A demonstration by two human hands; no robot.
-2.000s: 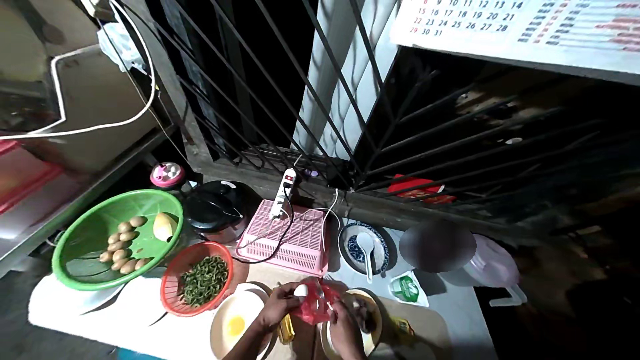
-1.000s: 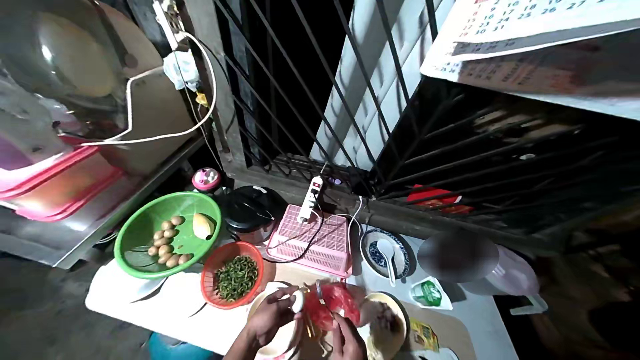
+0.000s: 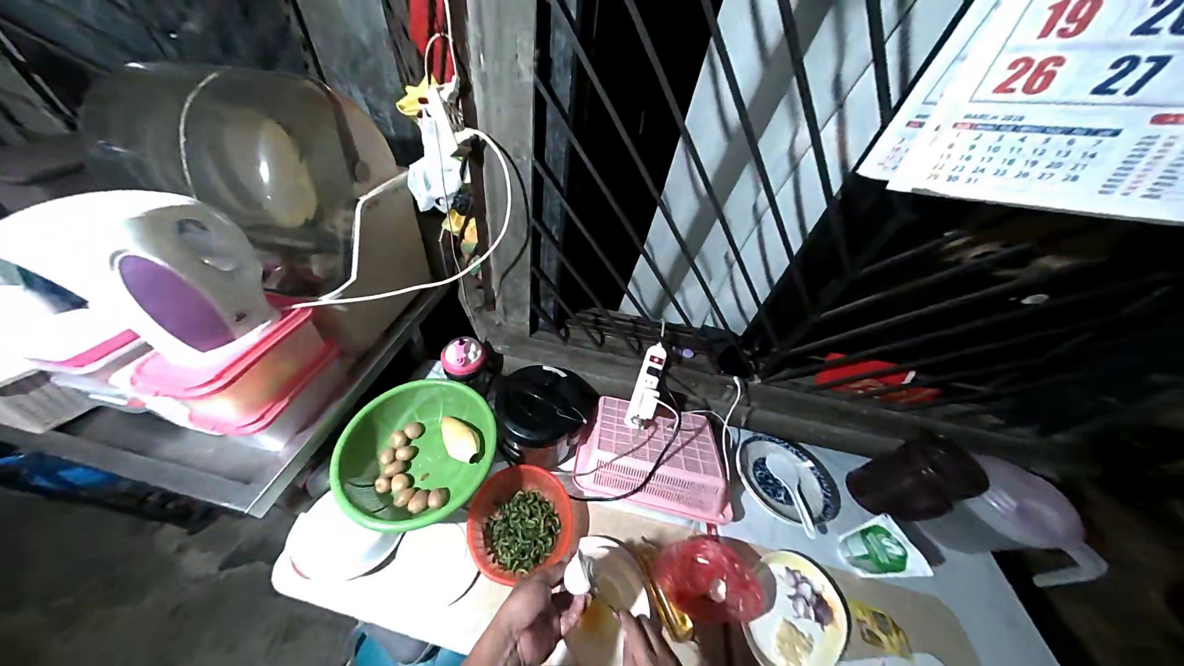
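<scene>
My left hand (image 3: 536, 615) holds a white eggshell (image 3: 578, 573) above a pale bowl (image 3: 610, 575) with egg in it. Close by at the right, my right hand (image 3: 645, 640) is over the bowl's edge, its fingertips near the egg; whether it holds anything is unclear. Beside the bowl lies a red plastic bag (image 3: 710, 581). A plate (image 3: 837, 601) at the right holds chopped purple onion and chopped pale pieces. An orange-red basket (image 3: 476, 527) of cut green vegetables stands behind my left hand.
A green basket (image 3: 347, 462) holds several small round brown items and a yellow piece. Behind are a black-lidded pot (image 3: 541, 402), a pink basket (image 3: 657, 462) and a power strip (image 3: 647, 384). A patterned plate (image 3: 828, 481) with a white spoon (image 3: 797, 499) and a pitcher (image 3: 1027, 509) stand right.
The view has swung left. The egg, whole-looking and over the bag's left side earlier, is now a shell over the bowl. My right hand has left the red bag and is at the bowl.
</scene>
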